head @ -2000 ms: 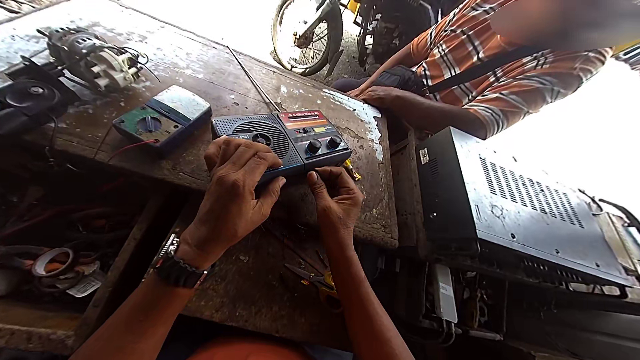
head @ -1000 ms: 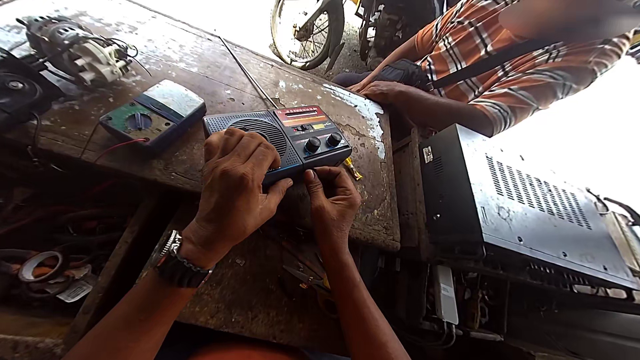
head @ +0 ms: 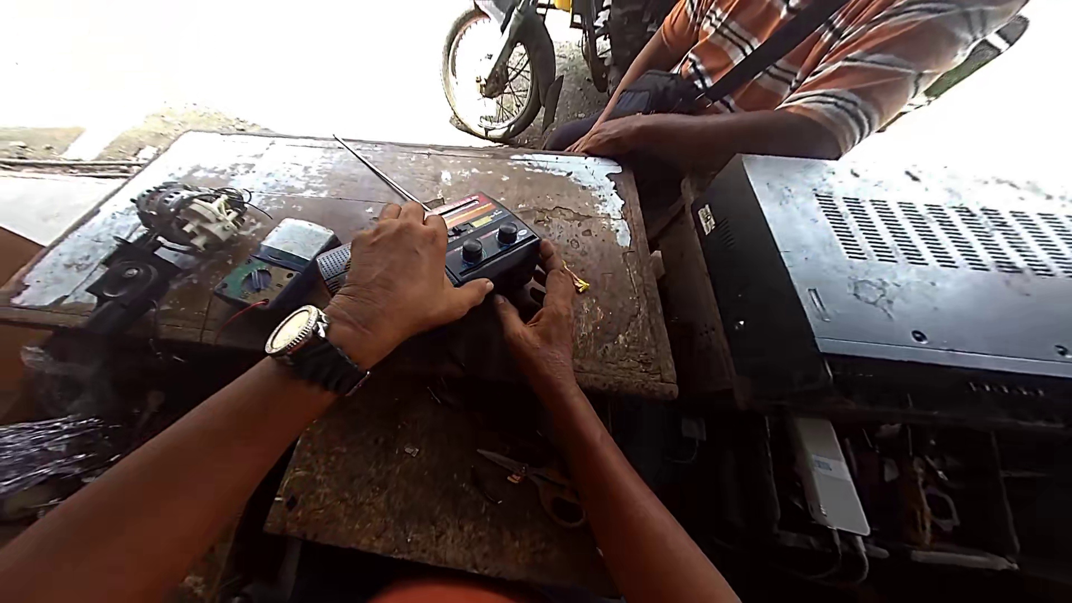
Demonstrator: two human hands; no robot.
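Note:
A black portable radio (head: 490, 234) with two knobs and a raised telescopic antenna (head: 377, 172) lies near the front edge of a worn wooden table. My left hand (head: 398, 268) lies over its speaker side, fingers on the top and thumb along the front edge, gripping it. At the radio's front right corner is my right hand (head: 544, 322), its fingers curled against the side and underside; the fingertips are partly hidden. An analog multimeter (head: 255, 280) with a red lead sits just left of the radio. Yellow connector wires (head: 578, 283) lie right of it.
A fan motor (head: 193, 218) stands at the table's left. Scissors (head: 536, 481) lie on a lower board. A large metal-cased unit (head: 930, 276) is at right, above a cluttered shelf. Across the table, a person in a checked shirt (head: 754, 75) rests their hands near its far edge. A motorcycle stands behind.
My left hand has moved across the radio toward its middle, covering more of the speaker. My right hand has shifted to the radio's right corner. The view has moved.

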